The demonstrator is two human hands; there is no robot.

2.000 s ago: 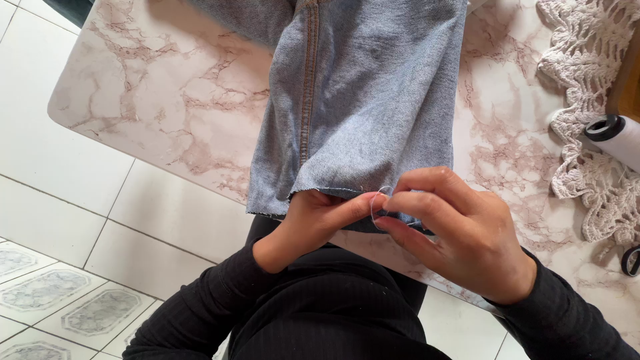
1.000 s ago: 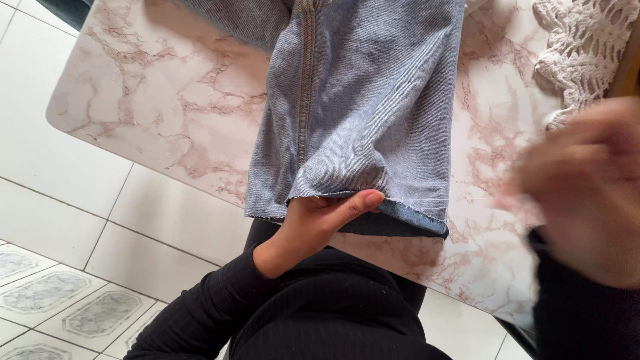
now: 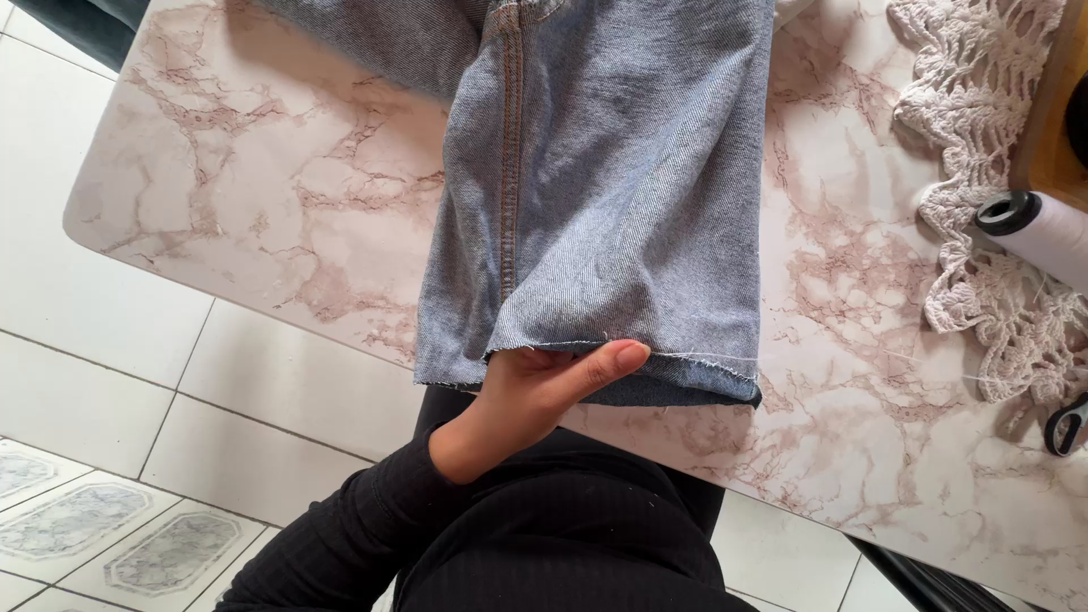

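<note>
A light-blue denim leg with a brown-stitched side seam lies over the table edge, its cut hem frayed. My left hand grips this hem, thumb on the outside and fingers hidden inside the opening. To the right of the thumb, the raw edge is turned and shows darker denim. A thin white thread runs from near the thumb along the hem and off to the right over the tabletop. My right hand is out of the frame, and no needle can be made out.
The pink-veined marble-look table has a rounded left corner. On the right lie a white crocheted cloth, a cone of white thread, a dark scissor handle and part of a wooden object. Tiled floor shows below.
My right hand was at the hem beside the left thumb, then swung right in a blur, and has now left the view. My left hand keeps its hold on the hem.
</note>
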